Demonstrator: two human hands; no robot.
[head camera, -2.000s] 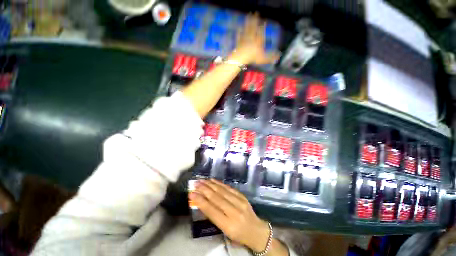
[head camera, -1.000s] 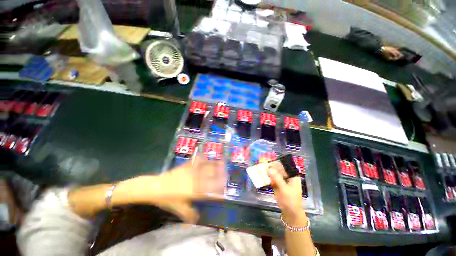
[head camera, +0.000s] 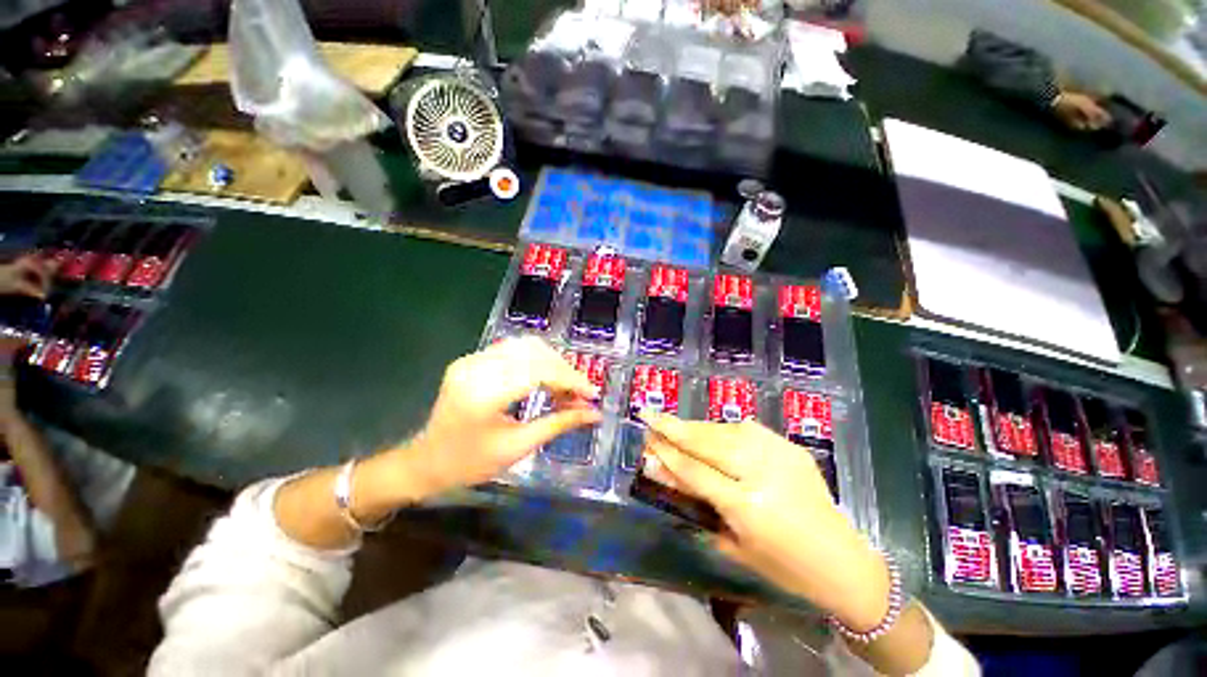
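A clear tray holds two rows of red-and-black modules. My left hand is over the front row's left end, thumb and forefinger together; whether they pinch film is unclear. A small shiny piece shows by its fingers. My right hand is over the front row's middle, fingertips at a module, close to but apart from my left fingertips. A dark card shows partly under my right fingers, mostly hidden. A blue-printed film sheet lies beyond the tray.
Filled trays stand right and far left, where another person's hand shows. A bottle, fan, clear stacked trays and white board are behind. Another hand is at the far right rear.
My left hand reached the film sheet, came back over the front row, and is now at its left end. My right hand rose from the tray's front edge with the card; its fingertips are now at a module.
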